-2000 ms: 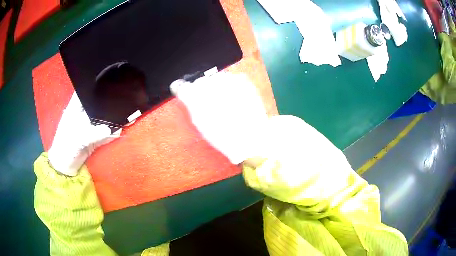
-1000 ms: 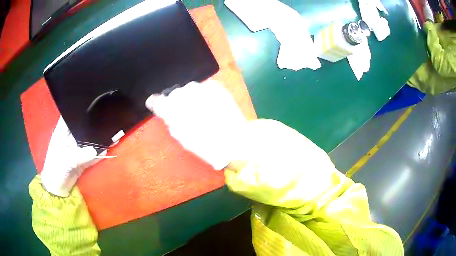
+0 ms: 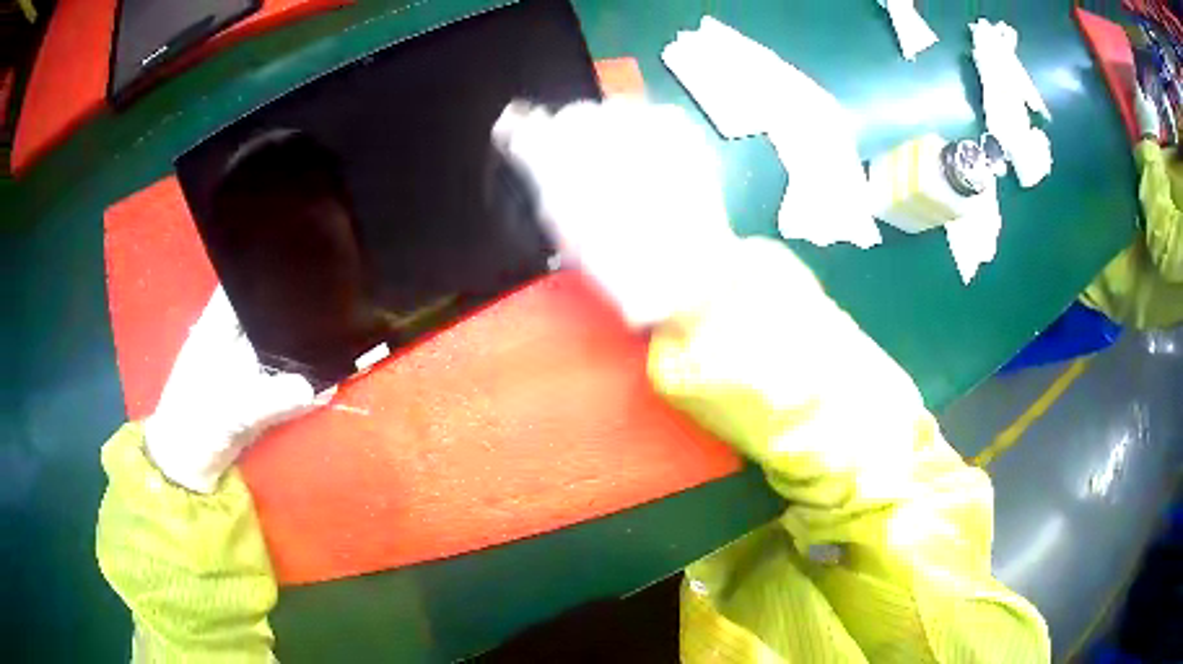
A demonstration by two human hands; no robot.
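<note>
A glossy black display panel lies tilted over a red foam pad, its front up, with small white tabs at its near edge. My left hand, in a white glove, holds the panel's near left corner; its fingers are partly under the panel. My right hand, gloved and overexposed, is over the panel's right part with its fingertips at the surface. Whether a white wipe is in it cannot be told from the glare.
White wipes lie on the green worktop to the right, around a pale bottle with a metal top. Another panel rests on a red pad at upper left. Another person's yellow-green sleeve shows at far right.
My right hand has moved from the panel's near edge up and right over its surface. My left hand stays at the corner. The view has shifted slightly.
</note>
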